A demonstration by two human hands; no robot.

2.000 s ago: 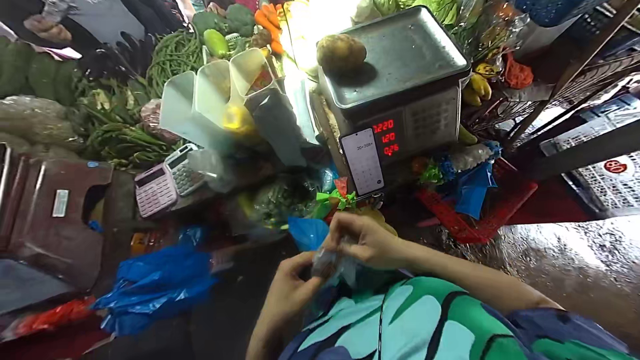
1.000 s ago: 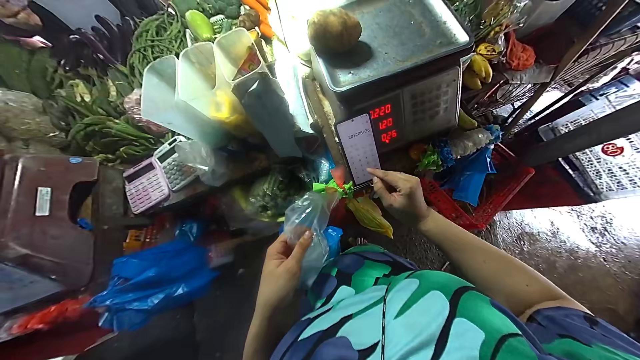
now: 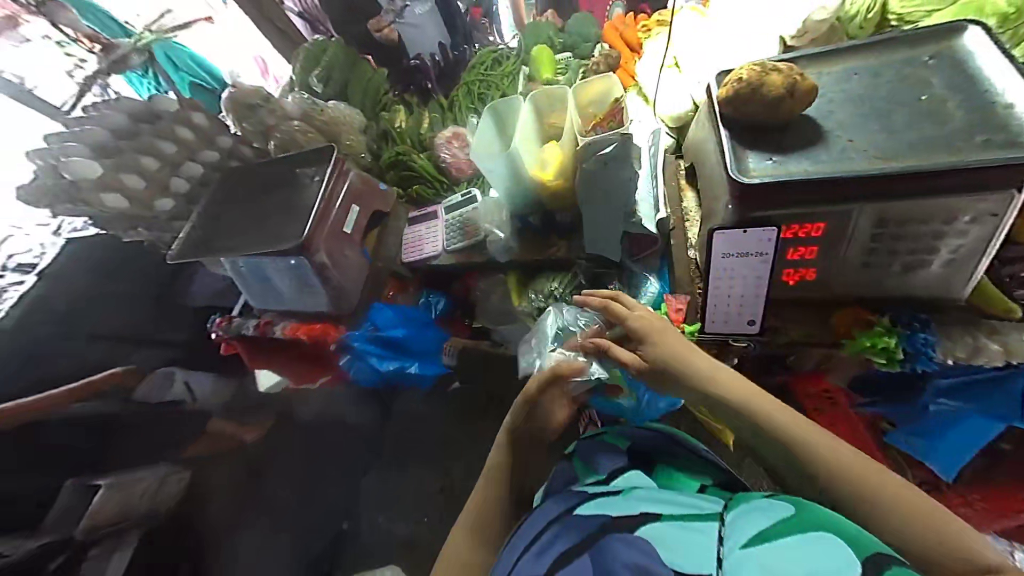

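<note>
A clear plastic bag [image 3: 560, 340] is held in my left hand [image 3: 548, 400], in front of my body. My right hand [image 3: 632, 336] is at the bag's right side, its fingers spread; whether they grip the film I cannot tell. A blue plastic bag [image 3: 636, 398] lies just below my right hand. To the right, a smartphone [image 3: 740, 280] showing a calculator leans upright against the digital scale [image 3: 904, 248], which has a lit red display. One brown potato [image 3: 768, 92] rests on the scale's metal tray [image 3: 896, 104], at its left end.
Two calculators [image 3: 422, 234] and several plastic containers [image 3: 552, 120] stand beyond my hands, before green beans, carrots and broccoli. A second scale [image 3: 320, 232], blue bags [image 3: 396, 344] and egg trays [image 3: 136, 164] are on the left. Another person's forearm [image 3: 68, 396] shows at lower left.
My right hand has left the smartphone, where it was one second ago, and is now beside the clear bag in my left hand. The view has swung to the left.
</note>
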